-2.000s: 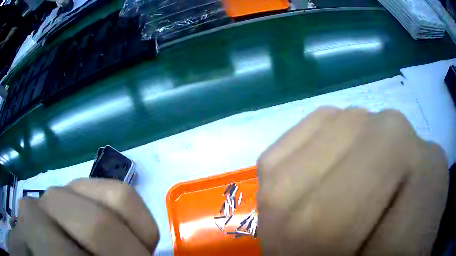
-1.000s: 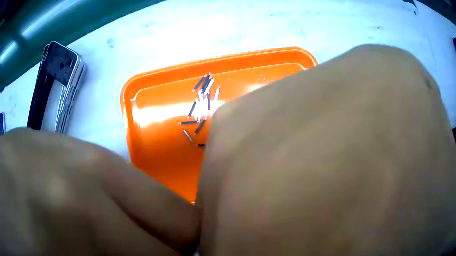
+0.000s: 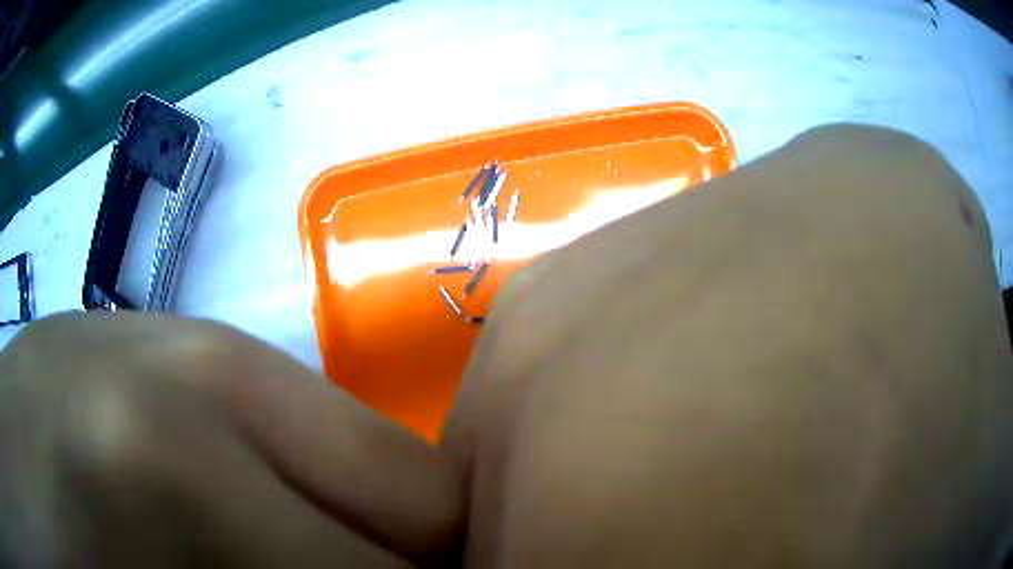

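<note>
My left hand (image 3: 211,445) fills the lower left, large, blurred and cut off by the bottom edge. My right hand (image 3: 733,378) fills the lower right, also blurred and cut off. The two hands touch near the bottom middle. Their fingertips are hidden, so I cannot tell what they hold. Behind them lies a shallow orange tray (image 3: 389,389), its right and near parts covered by my right hand. Several small dark and silver side keys (image 3: 485,217) lie loose in a heap in the tray. A stack of middle frames (image 3: 167,150) lies left of the tray, its lower end close behind my left hand.
A single middle frame (image 3: 20,291) shows partly at the left edge. The white bench surface (image 3: 444,67) runs around the tray. The glossy green belt (image 3: 122,56) curves across the upper left. A dark object is cut off by the right edge.
Since two seconds ago the view has tipped down and closer, the hands look larger and now meet, and the far trays and bags are out of view. Over the last second, the tray and stack shift slightly right.
</note>
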